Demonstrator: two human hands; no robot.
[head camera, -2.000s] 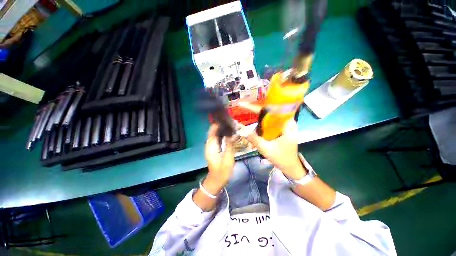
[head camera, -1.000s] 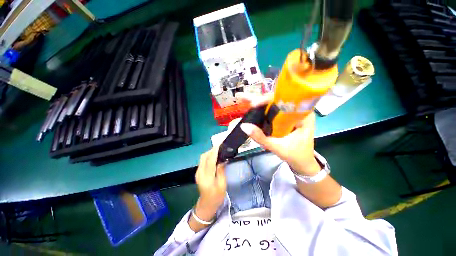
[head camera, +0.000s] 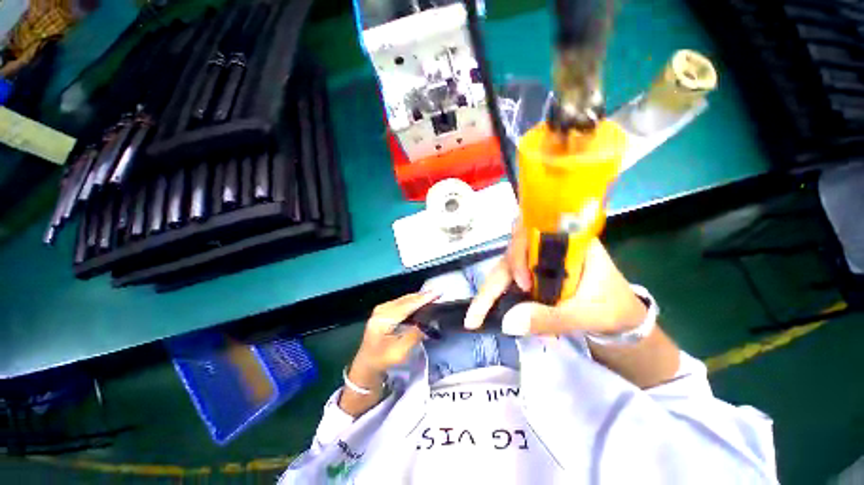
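Note:
The orange electric screwdriver (head camera: 568, 189) hangs upright from its blurred dark upper end. My right hand (head camera: 587, 294) holds its lower body, with thumb and fingers also at the black tripod. The folded black tripod (head camera: 453, 316) lies sideways between my hands, over my lap and in front of the bench edge. My left hand (head camera: 387, 333) holds its left end. The screwdriver's tip is hidden behind my right hand, and no screw can be made out.
A white fixture with a round ring (head camera: 453, 237) sits at the bench edge before the screw feeder (head camera: 431, 85) on its red base. A gold cylinder (head camera: 690, 74) stands right. Foam trays with black bars (head camera: 208, 227) are stacked left. A blue basket (head camera: 223, 398) is below.
The screwdriver and both hands have come down toward my lap. The tripod has turned from slanted to nearly level. The white fixture has come into full view.

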